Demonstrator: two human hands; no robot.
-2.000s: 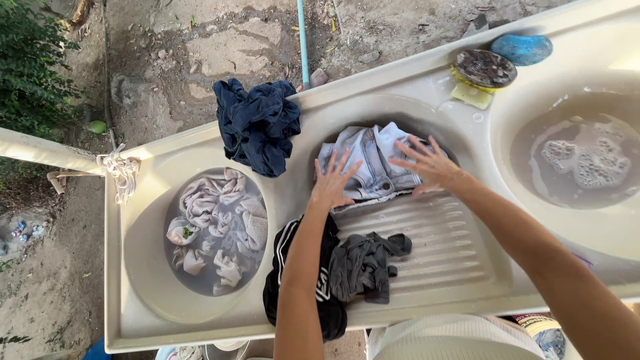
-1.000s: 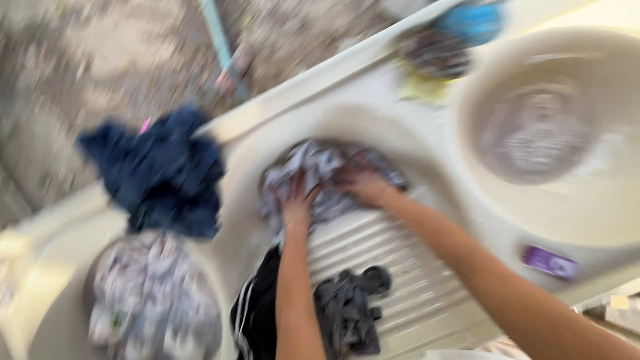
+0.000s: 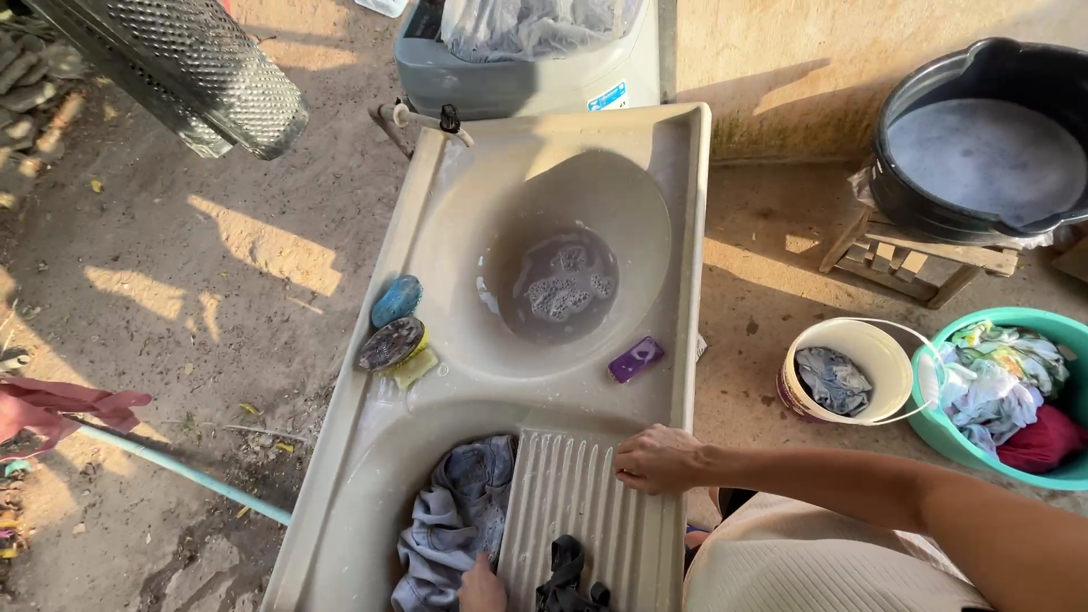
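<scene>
Wet light-blue denim (image 3: 455,527) lies bunched in the middle basin, beside the ribbed washboard (image 3: 586,484). My left hand (image 3: 482,586) is at the bottom edge, its fingers touching the denim; most of it is cut off. Over the washboard's upper right corner rests my right hand (image 3: 659,460), with curled fingers and no cloth visible in it. A dark grey cloth (image 3: 568,578) lies low on the washboard. The round basin (image 3: 561,255) above holds murky, foamy water. On its rim sit a purple soap bar (image 3: 636,359), a blue brush (image 3: 397,301), a dark oval brush (image 3: 392,343) and a yellow sponge (image 3: 415,367).
At right stand a black tub (image 3: 892,170) of cloudy water on a wooden stool (image 3: 935,255), a white bucket (image 3: 803,340) with grey cloth, and a teal basin (image 3: 943,450) of clothes. A grey machine (image 3: 527,89) stands behind the sink. A perforated metal piece (image 3: 229,85) hangs upper left.
The view has swung toward the right end of the sink. My right hand has left the denim and is now at the washboard's edge; my left hand is still at the denim.
</scene>
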